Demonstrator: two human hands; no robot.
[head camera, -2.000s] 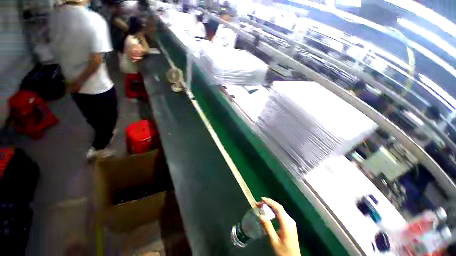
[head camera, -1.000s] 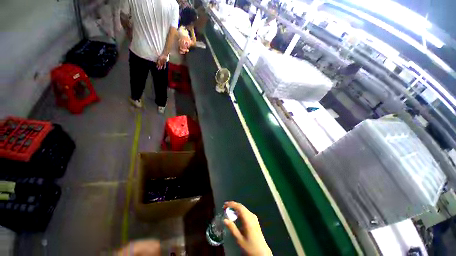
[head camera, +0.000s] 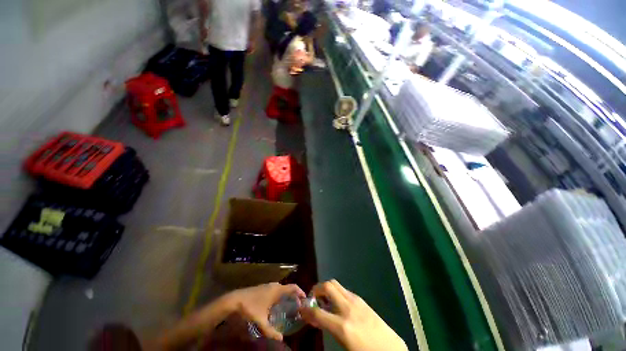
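A clear drink bottle (head camera: 287, 315) is held between my two hands at the bottom centre, over the near edge of the dark-green belt. My left hand (head camera: 264, 305) is wrapped around the bottle's body, partly hiding it. My right hand (head camera: 338, 314) has its fingers closed on the bottle's neck and cap end. The cap itself is mostly hidden by the fingers.
An open carton (head camera: 257, 271) with dark items stands below the belt (head camera: 346, 226). Red stools (head camera: 276, 175) stand along it. Stacked crates (head camera: 75, 161) are at left. A clip fan (head camera: 344, 110) and whitish tray stacks (head camera: 556, 267) are right. A person (head camera: 230, 34) stands in the aisle.
The view has swung left. My left hand has come in and taken hold of the bottle's body, which my right hand held alone before. The standing person has shifted farther up the aisle.
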